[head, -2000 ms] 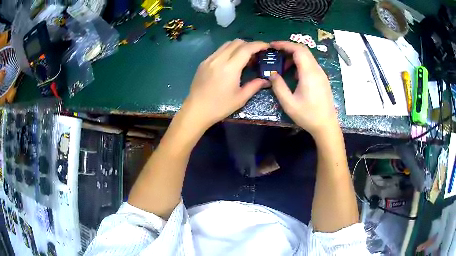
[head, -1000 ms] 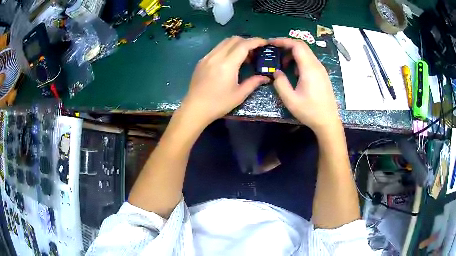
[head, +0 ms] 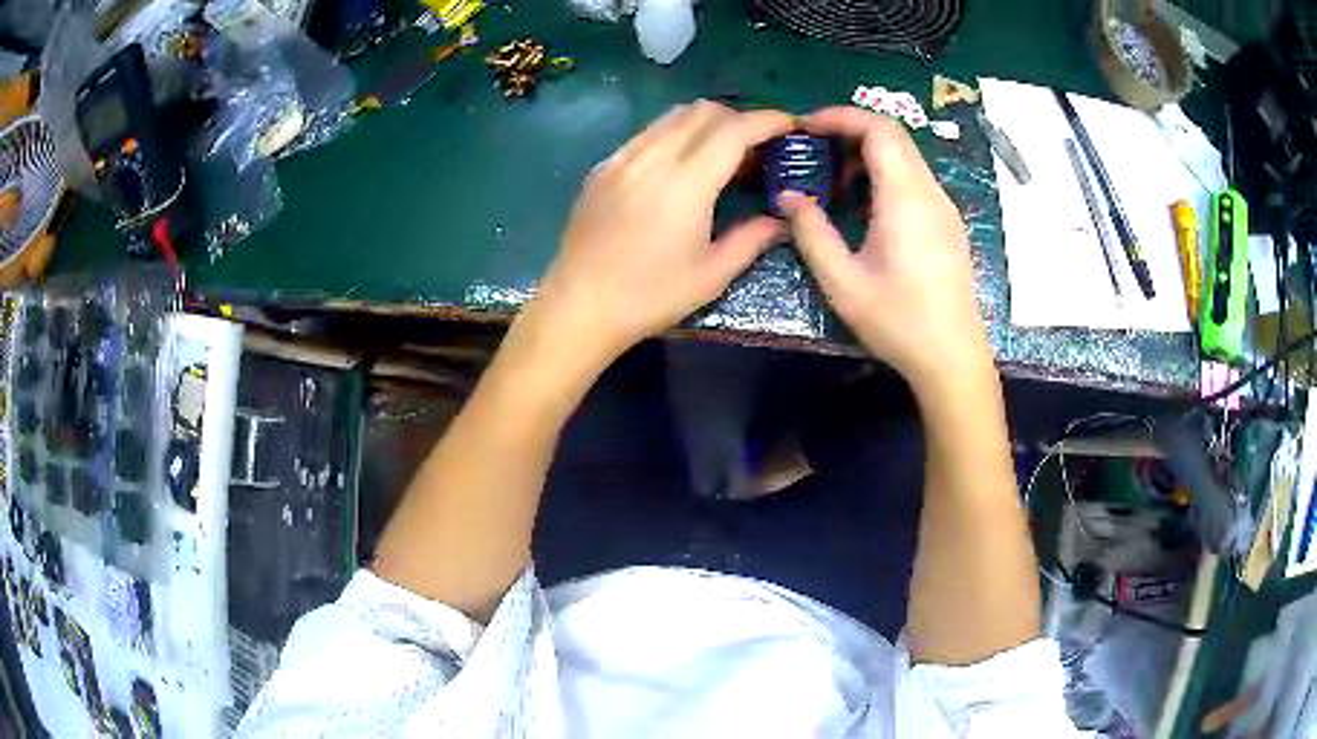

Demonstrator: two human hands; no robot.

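A small black smartwatch without strap (head: 797,162) is held near the front edge of the green bench, its lit screen facing up with light text lines. My left hand (head: 650,224) grips its left side between fingers and thumb. My right hand (head: 903,260) grips its right side, and the right thumb lies over the lower part of the screen. The fingers hide the watch's edges.
At right lie a white paper sheet (head: 1047,274) with tweezers (head: 1093,217) and a black pen-like tool (head: 1109,202), a yellow-orange marker (head: 1187,257) and a green-handled tool (head: 1225,274). At left is a multimeter (head: 119,116). A spiral grille (head: 867,18) stands behind.
The right thumb now covers the lower screen, where white and yellow blocks showed a second ago. The screen shows more text lines. The view has shifted slightly.
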